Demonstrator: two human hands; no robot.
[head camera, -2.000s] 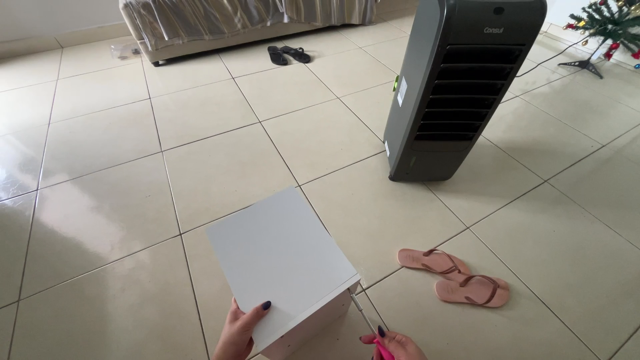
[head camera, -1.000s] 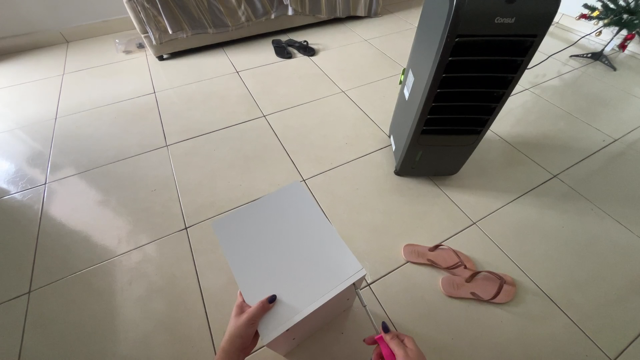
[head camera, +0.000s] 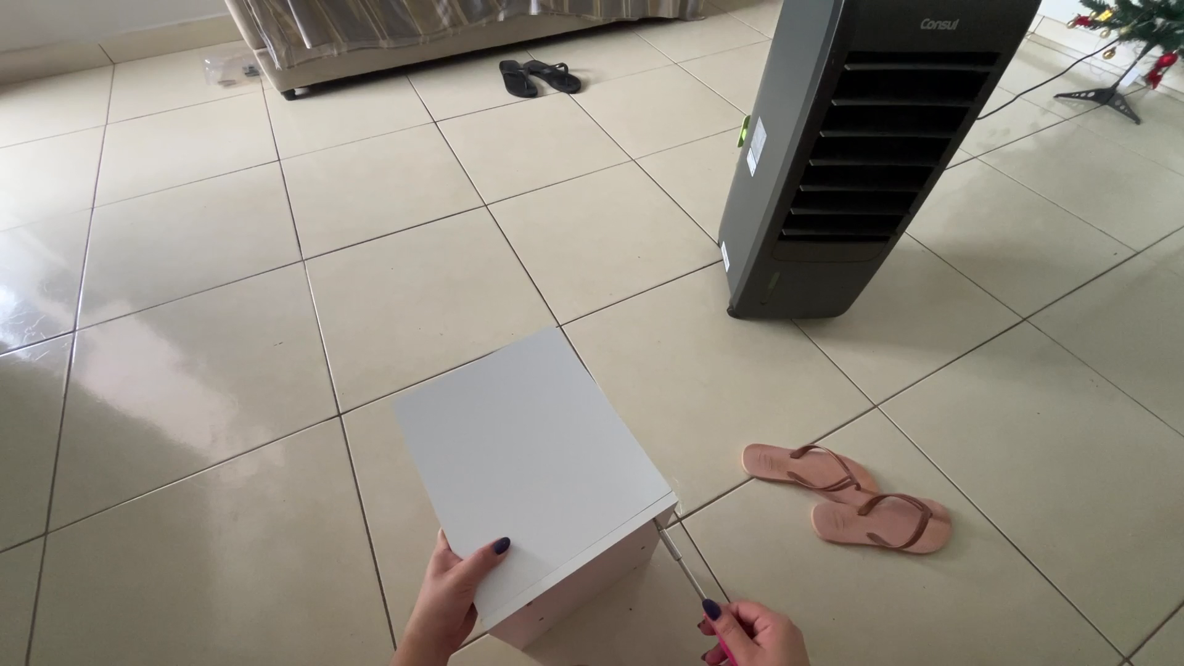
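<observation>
A white panel box (head camera: 536, 462), its smooth top facing up, stands on the tiled floor at the bottom middle. Small holes show in its pale side face. My left hand (head camera: 453, 587) grips the box's near left corner, thumb on top and fingers around the edge. My right hand (head camera: 754, 634) holds a screwdriver (head camera: 687, 566) by its pink handle. The metal shaft slants up and left, and its tip is at the side face just under the right corner. Whether the tip sits in a screw is too small to tell.
Pink flip-flops (head camera: 846, 499) lie right of the box. A dark grey air cooler (head camera: 860, 157) stands behind them. Black flip-flops (head camera: 539, 78) lie near a cloth-covered bed or sofa base (head camera: 444, 60). A clear plastic bag (head camera: 231, 70) and a small decorated tree's stand (head camera: 1101, 100) are farther off.
Both hands keep their holds on the box and the screwdriver. The tool's tip stays by the same corner, and no clear change shows apart from a slight shift of the view.
</observation>
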